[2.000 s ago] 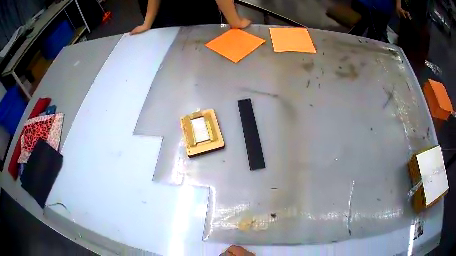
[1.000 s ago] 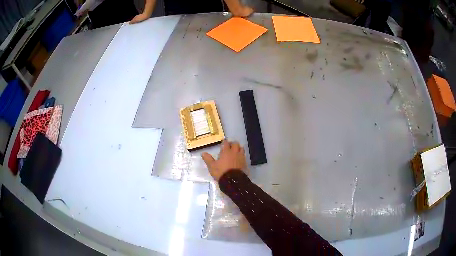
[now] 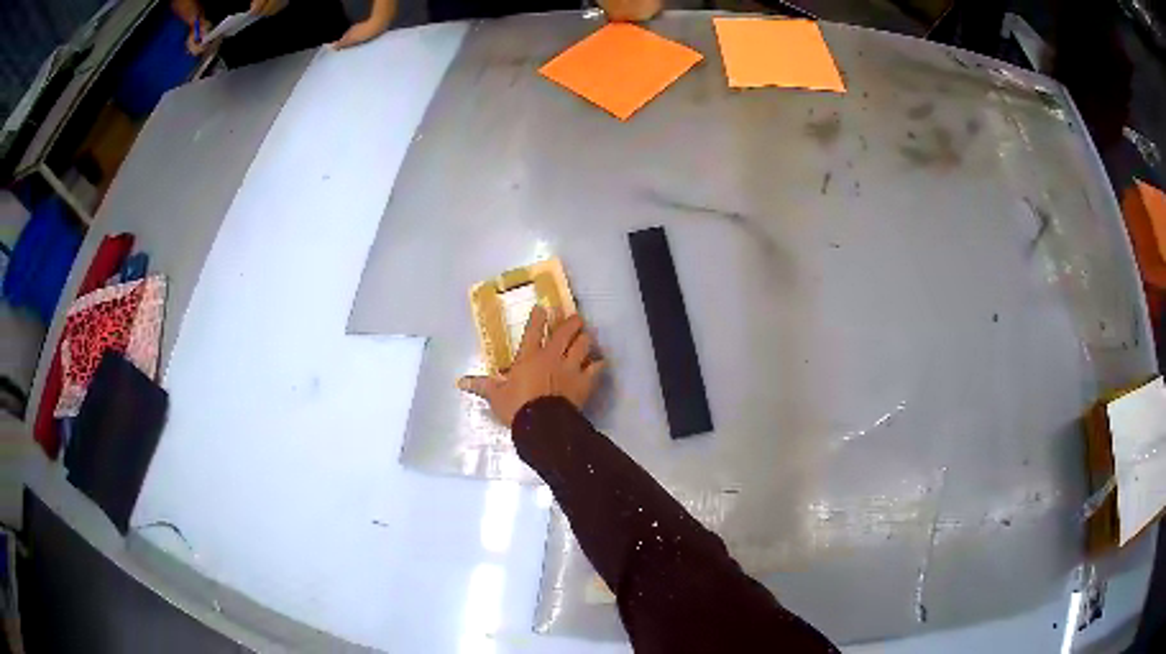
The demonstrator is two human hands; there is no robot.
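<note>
A tan-yellow rectangular cutting die with a pale centre lies flat on the grey-covered table. My right hand reaches in from the lower right and lies palm down over the die's near part. Its fingers are spread across the die, with the thumb out to the left; I cannot see a grip round it. The hand hides the die's near edge. A straight black strip lies flat to the right of the die, apart from it and the hand. My left hand is not in view.
Two orange sheets lie at the far edge, near other people's hands. Red, patterned and dark fabric pieces lie at the left edge. A yellow block with a white top stands at the right edge. White sheeting covers the left part.
My right hand has moved from beside the die's near right corner onto the die. The view has shifted slightly. At the far left, a person's hands with paper have come into view.
</note>
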